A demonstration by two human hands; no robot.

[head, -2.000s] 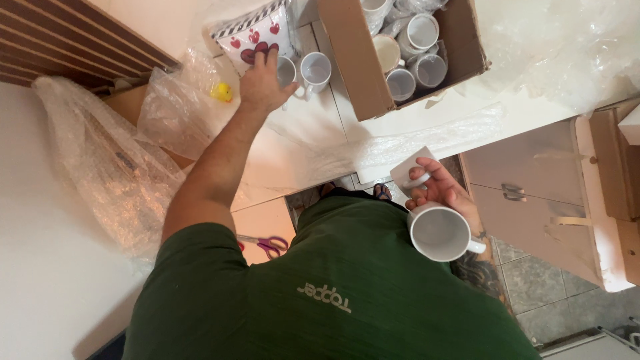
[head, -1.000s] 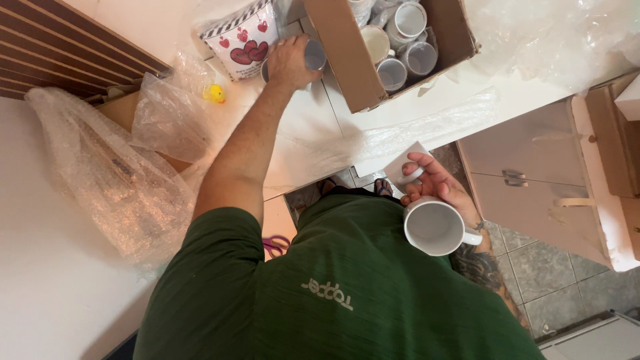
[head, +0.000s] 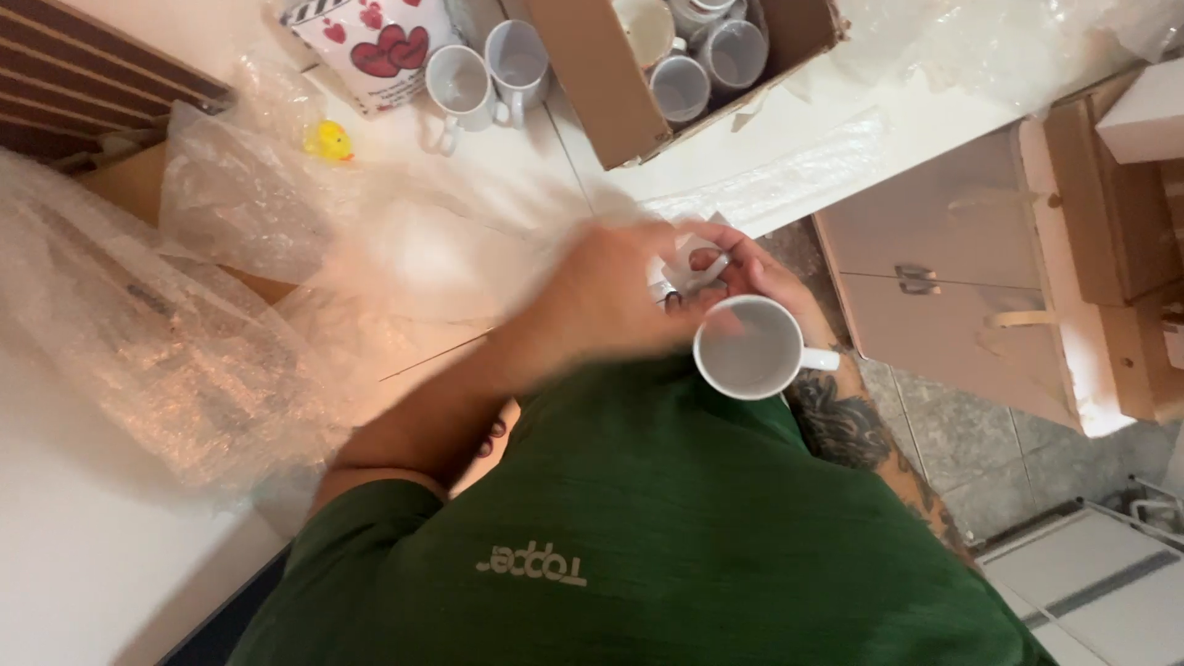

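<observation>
My right hand (head: 763,277) holds a white mug (head: 747,348), its open rim facing up beside my green shirt. Another white piece with a mug-like handle (head: 710,270) is among its fingers, partly hidden. My left hand (head: 620,282), blurred by motion, reaches across to my right hand, fingertips by the mug's rim; its grip is unclear. Two white mugs, one on the left (head: 460,87) and one on the right (head: 516,63), stand side by side on the white table. Next to them lies a plastic-wrapped item with printed hearts (head: 379,46).
A cardboard box (head: 606,102) holds several mugs at the top. Bubble wrap (head: 176,342) and clear plastic lie at left, near a yellow toy duck (head: 331,141). More plastic film (head: 786,171) lies along the table edge. Scissor handles (head: 492,437) show beside my shirt; a cabinet (head: 953,268) stands right.
My left hand has come away from the mugs beside the heart-printed item, back to my right hand. My right hand has kept hold of its mug.
</observation>
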